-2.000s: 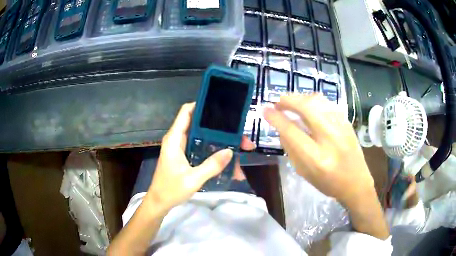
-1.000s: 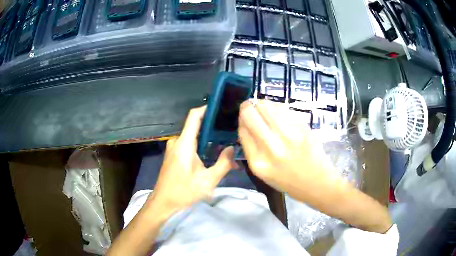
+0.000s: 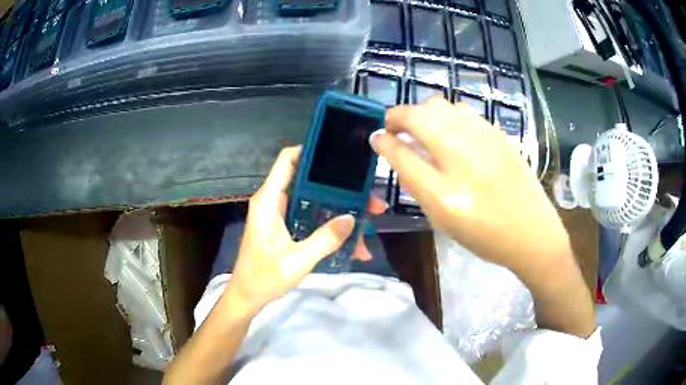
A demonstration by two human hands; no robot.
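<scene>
My left hand [image 3: 282, 233] holds a teal keypad phone [image 3: 342, 150] upright and slightly tilted, its dark screen and keys facing me. My left thumb rests on the keypad and fingertips show behind the phone's right side. My right hand [image 3: 459, 177] is beside the screen's upper right edge, thumb and index finger pinched on a small white piece [image 3: 378, 138], perhaps a wiping cloth. Most of that piece is hidden by the fingers. The lens tray [image 3: 451, 45], with a grid of black-edged rectangles, lies behind my right hand.
Stacked clear phone trays [image 3: 248, 53] holding teal phones are at upper left. A white desk fan [image 3: 620, 177], a white box fixture [image 3: 553, 34] and a black hose are at right. Below the bench are cartons with a whitish bag [image 3: 139, 286] and crinkled clear film [image 3: 481, 301].
The phone was turned partly sideways a second ago and now faces me. My right hand has moved from over the screen's right side to its upper right edge.
</scene>
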